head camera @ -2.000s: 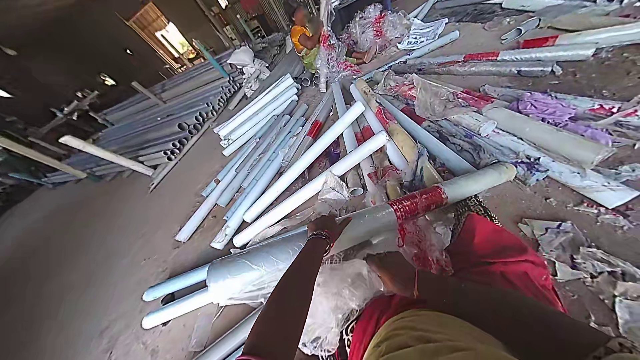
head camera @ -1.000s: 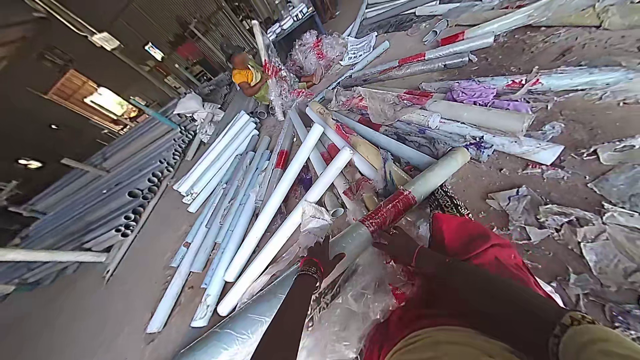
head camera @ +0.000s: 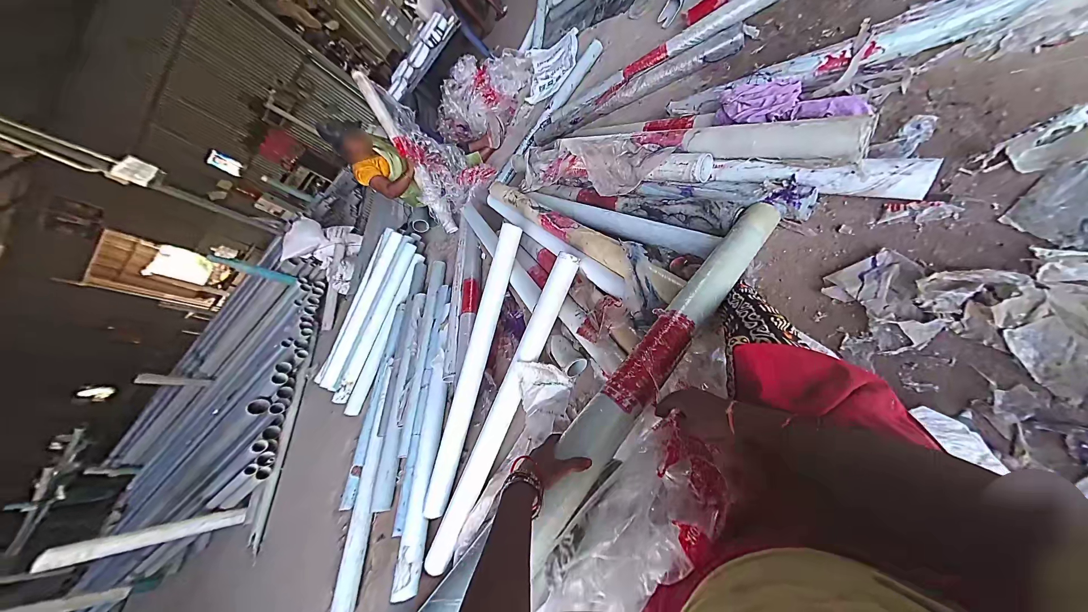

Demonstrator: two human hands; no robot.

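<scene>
A long pale pipe (head camera: 733, 255) with a band of red wrap (head camera: 650, 361) lies diagonally before me, its lower part covered in clear plastic film. My left hand (head camera: 554, 466), with bracelets at the wrist, rests around the pipe's side below the red band, fingers partly curled over it. My right hand (head camera: 693, 408) is at the other side near the red band, beside crumpled clear and red film (head camera: 629, 527); its fingers are mostly hidden. Two white pipes (head camera: 476, 365) lie just left of the held pipe.
More white and bluish pipes (head camera: 416, 442) lie on the left. Stacked grey pipes (head camera: 212, 382) stand farther left. A person in a yellow top (head camera: 374, 168) sits near wrapped pipes at the back. Wrapped pipes (head camera: 782, 140) and plastic scraps (head camera: 960, 297) cover ground at right.
The pipe in front of me has swung to a steeper diagonal. Two bluish pipe ends seen at lower left two seconds ago are out of view. The view has turned.
</scene>
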